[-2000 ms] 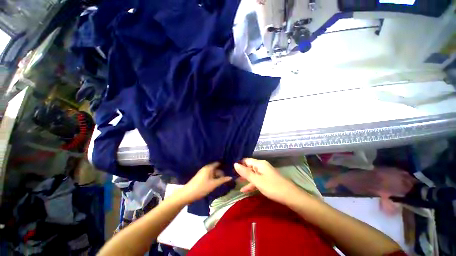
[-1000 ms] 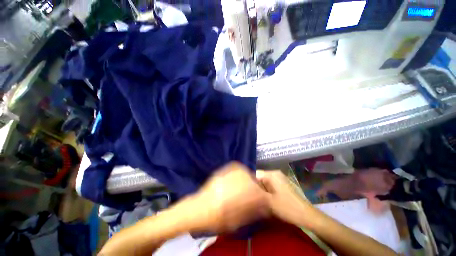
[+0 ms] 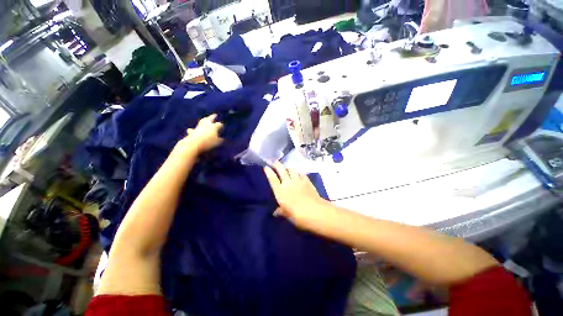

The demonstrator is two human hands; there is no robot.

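A large navy garment (image 3: pixel 247 247) covers the left of the white table and hangs over its front edge. My left hand (image 3: pixel 205 134) is on the upper part of the navy cloth, fingers bent; whether it grips cloth cannot be told. My right hand (image 3: pixel 292 192) lies with fingers spread on the cloth, just left of the needle area. A white cloth piece (image 3: pixel 270 133) lies on the navy garment beside the left end of the sewing machine (image 3: pixel 426 111). The presser foot (image 3: pixel 315 151) is right of the white piece.
The machine's control panel (image 3: pixel 432 95) is lit. Blue tweezers or snips (image 3: pixel 543 176) lie on a dark tray at the right. More navy pieces (image 3: pixel 302 52) are heaped behind. A green cloth heap (image 3: pixel 151 68) is at the back left. Part of a person in pink (image 3: pixel 454 12) shows at the top.
The view has tilted up, showing more of the machine. Both hands have moved from the front edge up onto the garment and apart. The navy cloth now spreads wider over the front edge.
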